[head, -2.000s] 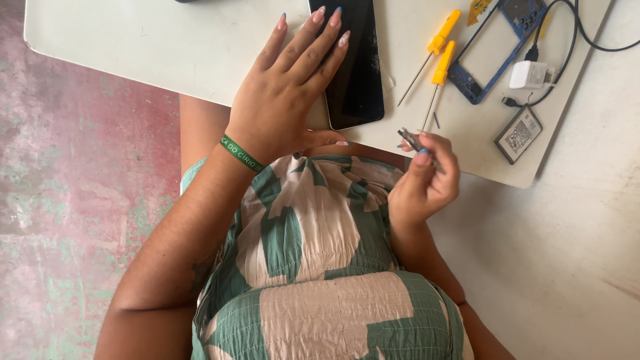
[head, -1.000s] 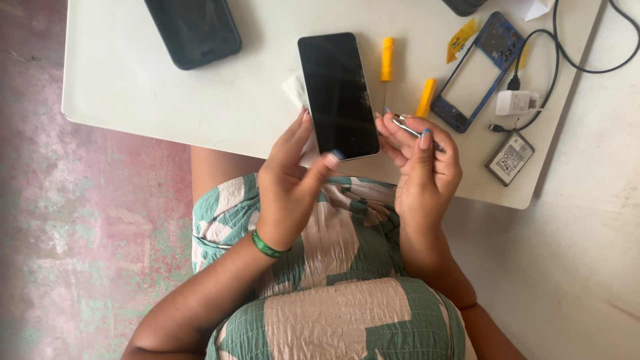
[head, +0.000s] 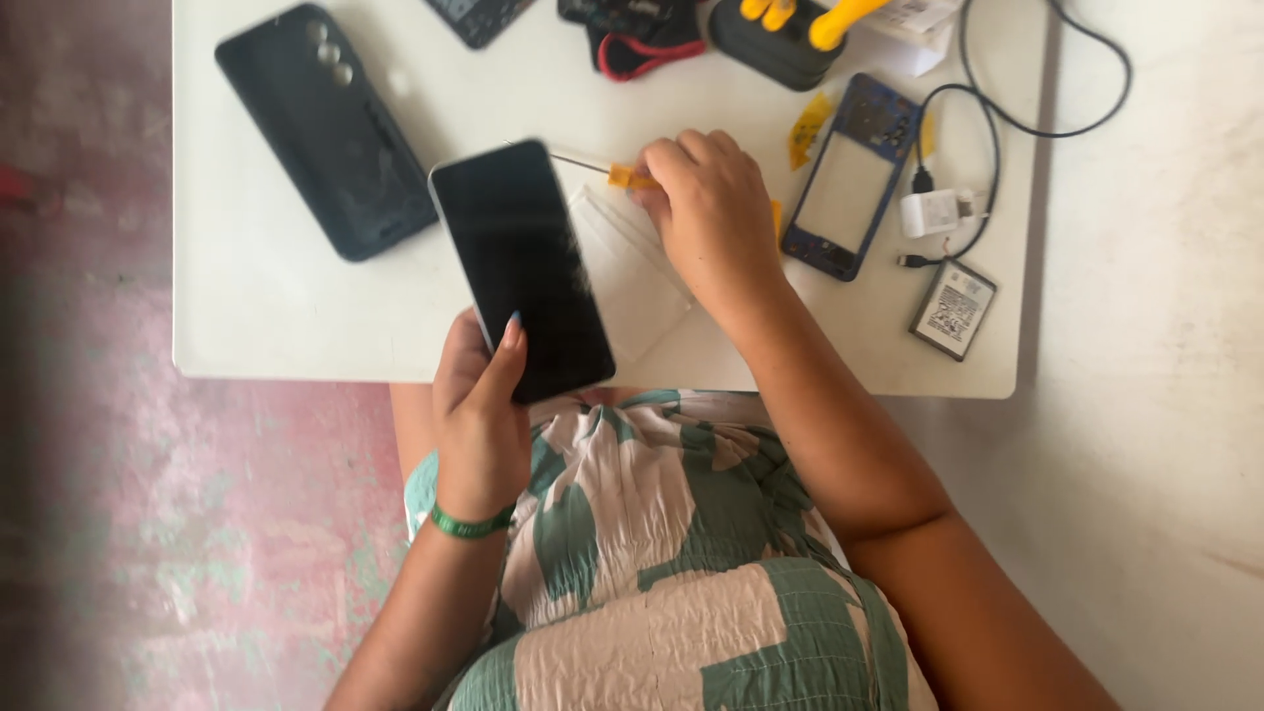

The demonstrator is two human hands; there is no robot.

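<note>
A smartphone (head: 523, 272) with a dark screen is held by its lower end in my left hand (head: 484, 425), the thumb lying over the glass. My right hand (head: 706, 212) is closed around the handle of a yellow-handled screwdriver (head: 627, 178), whose thin shaft points left, toward the phone's upper edge. Beneath and beside the phone lies a flat white sheet or packet (head: 632, 276). Part of another yellow handle (head: 776, 217) shows just right of my right wrist. Whether my right hand also holds the small metal tool is hidden.
A black phone case (head: 331, 138) lies left on the white table (head: 296, 336). At right are a blue phone frame (head: 849, 178), a white charger plug (head: 930, 213) with black cable and a phone battery (head: 954, 309). Along the far edge stands a black holder (head: 775, 49) with yellow-handled tools.
My right hand has moved from beside the phone up the table and taken hold of a yellow screwdriver. My left hand still holds the phone, lifted since the oldest frame.
</note>
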